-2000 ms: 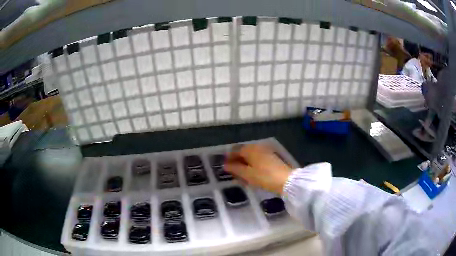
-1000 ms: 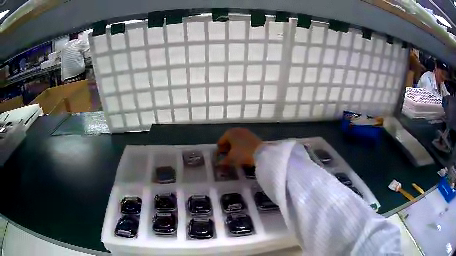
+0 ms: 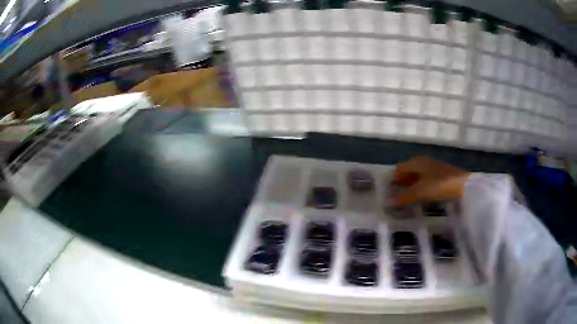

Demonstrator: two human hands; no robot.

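Observation:
A translucent white compartment tray (image 3: 348, 294) lies on a stack in front of me. Its front pockets hold black watch-shaped units (image 3: 362, 242), several of them two to a pocket. In the back row the leftmost pocket is empty, the second holds a dark unit (image 3: 323, 197) and the third a greyer one (image 3: 360, 180). My right hand (image 3: 425, 181) reaches in from the right, fingers bent down over the fourth back pocket at a greyish unit (image 3: 400, 207). Blur hides whether the fingers grip it. My left hand is out of the picture.
Another tray (image 3: 31, 180) with dark contents stands at the far left, beyond a green mat (image 3: 158, 215). White grid panels (image 3: 354, 73) stand upright along the back. A blue box (image 3: 545, 166) is at the right edge. A white bench edge (image 3: 126, 285) runs along the front left.
The view has turned left, so the tray shows further right and the left tray comes into view. My right hand moved left from further right in the back row, then stayed around the fourth pocket.

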